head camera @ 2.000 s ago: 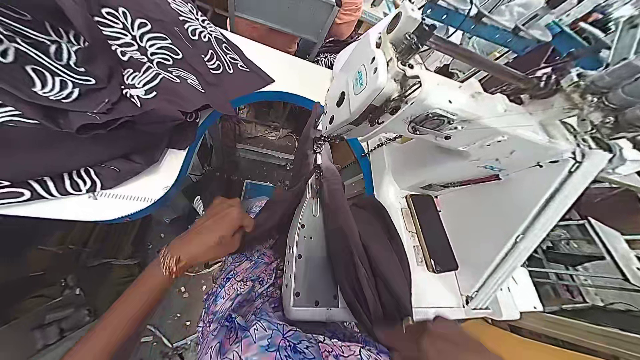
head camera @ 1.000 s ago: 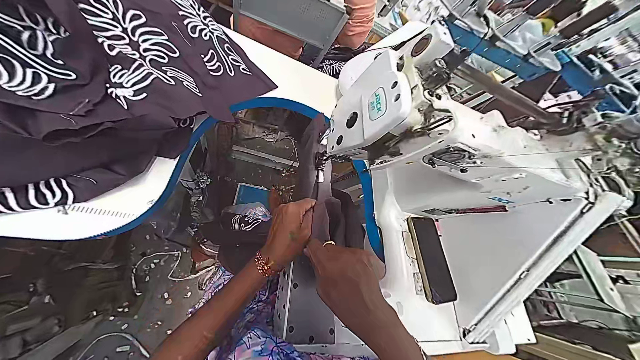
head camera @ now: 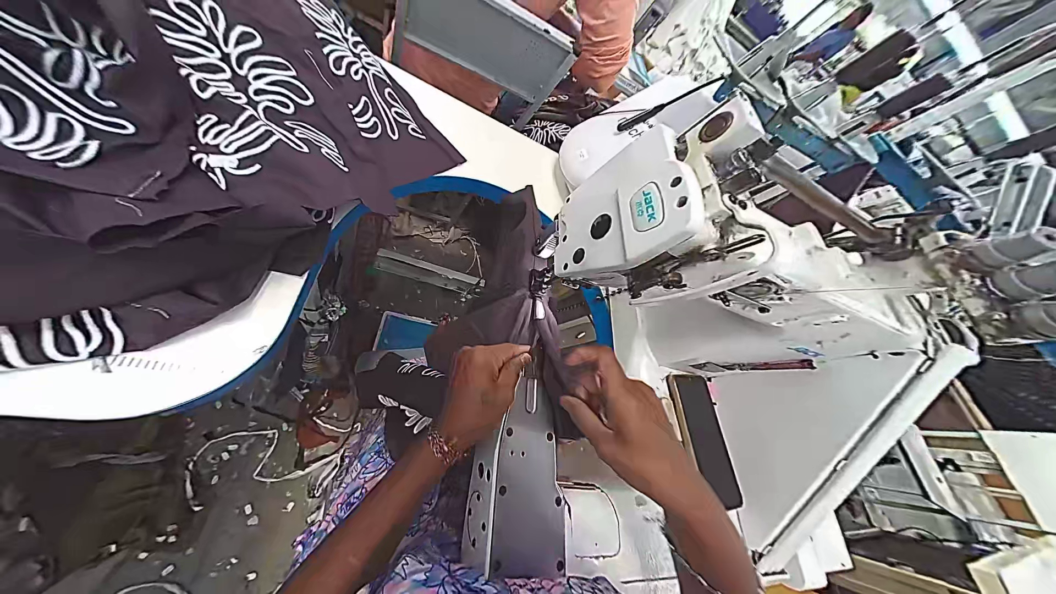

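Dark fabric (head camera: 516, 264) runs under the needle area of a white Jack sewing machine (head camera: 635, 219) and over its metal arm bed (head camera: 528, 495). My left hand (head camera: 483, 392) pinches the fabric on the left side of the bed, just below the needle area. On the other side, my right hand (head camera: 606, 404) is at the fabric's right edge with its thumb and fingers bent; whether it grips the cloth is unclear. A black piece with white print (head camera: 404, 384) hangs beside my left wrist.
Dark cloth with white leaf patterns (head camera: 247, 107) covers much of the white table (head camera: 239, 363) at left. A phone (head camera: 705, 437) lies right of my right hand. Beyond the table, a person in orange (head camera: 606, 41) is near a grey metal panel (head camera: 487, 49). Scraps litter the floor.
Two seconds ago my hands were far apart, low on either side of the bed. They came together at the fabric one second ago; now they are slightly apart, on opposite sides of it.
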